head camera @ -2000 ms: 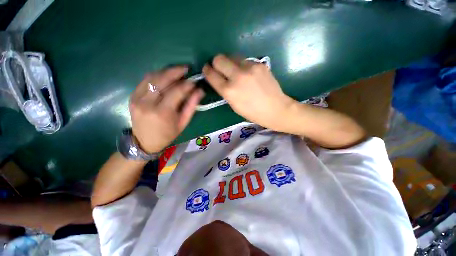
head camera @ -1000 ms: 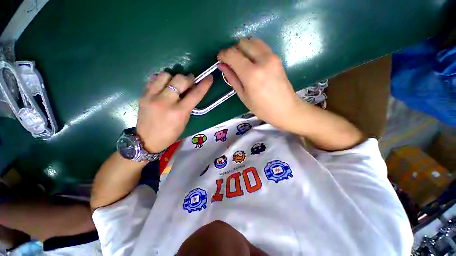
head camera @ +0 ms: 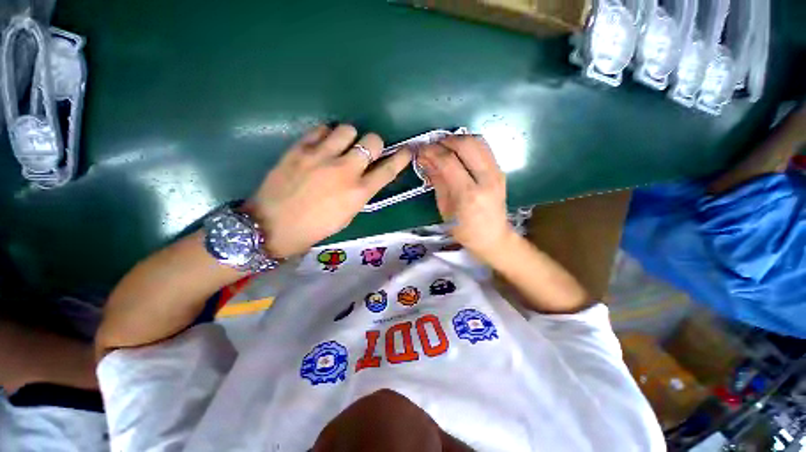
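A pale plastic frame [head camera: 395, 199] lies low over the bench in front of my chest, its open loop toward the left and its rounded end toward the right. My left hand [head camera: 329, 183], with a ring and a wristwatch, holds the loop side, with fingertips on the frame near its middle. My right hand [head camera: 467, 181] pinches the rounded end, and its fingers cover most of it. Any small part under the fingertips is hidden.
Overlapping pale frames [head camera: 40, 106] lie at the far left. A row of similar frames [head camera: 612, 40] lies at the upper right beside a cardboard box [head camera: 521, 12]. A person in blue [head camera: 720, 247] sits at the right. Cartons [head camera: 658, 375] stand below right.
The view has shifted, bringing the box and the right-hand row of frames into sight. My left fingers have moved along the frame toward my right hand, which still holds the rounded end.
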